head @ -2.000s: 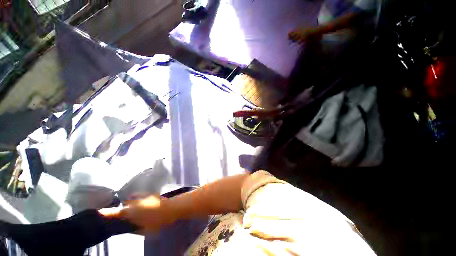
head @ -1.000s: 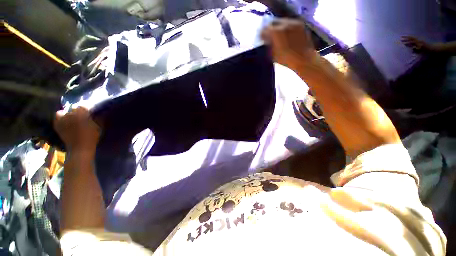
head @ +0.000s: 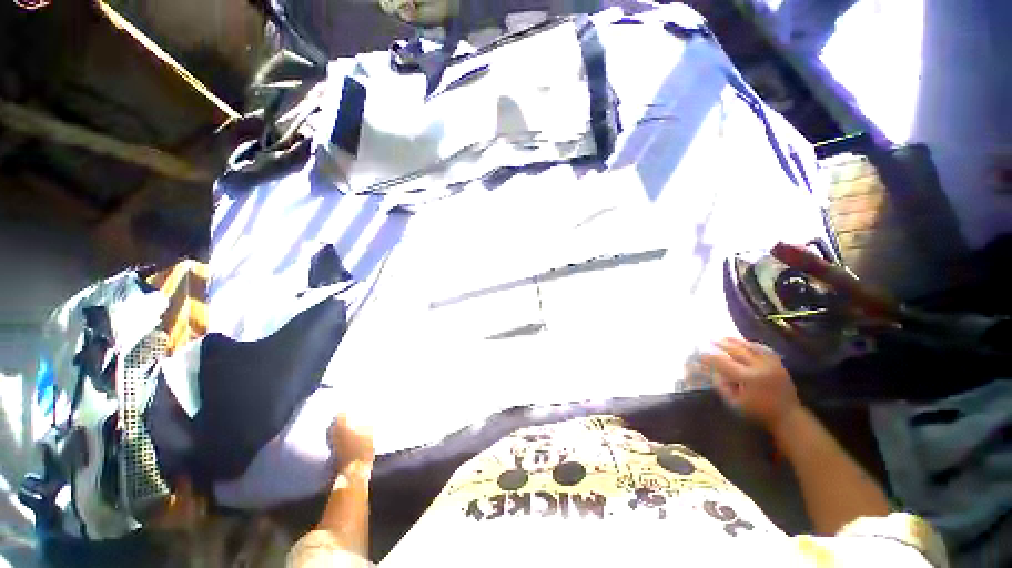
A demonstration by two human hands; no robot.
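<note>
A garment panel (head: 577, 366), glaring white, lies spread on the pale-covered pressing table (head: 266, 261) in front of me. A narrow grey strip (head: 605, 264) runs across it, with a short tab (head: 516, 331) nearer me. My left hand (head: 353, 442) rests at the panel's near left edge; glare hides whether its fingers grip the cloth. My right hand (head: 741, 372) lies at the near right edge with fingers spread. The iron (head: 793, 291), with a red-brown handle, stands at the table's right edge, just beyond my right hand, untouched.
A panel pile (head: 488, 111) lies at the table's far side. Dark and white loose pieces (head: 272, 372) hang over the left edge. A perforated basket (head: 142, 416) with cloth stands at far left. A brick block (head: 866, 205) is behind the iron; grey cloth (head: 954, 444) lies lower right.
The panel, held up dark side showing between both hands a second ago, now lies flat with its white face up. Both hands have come down to its near edge. The iron has not been taken up.
</note>
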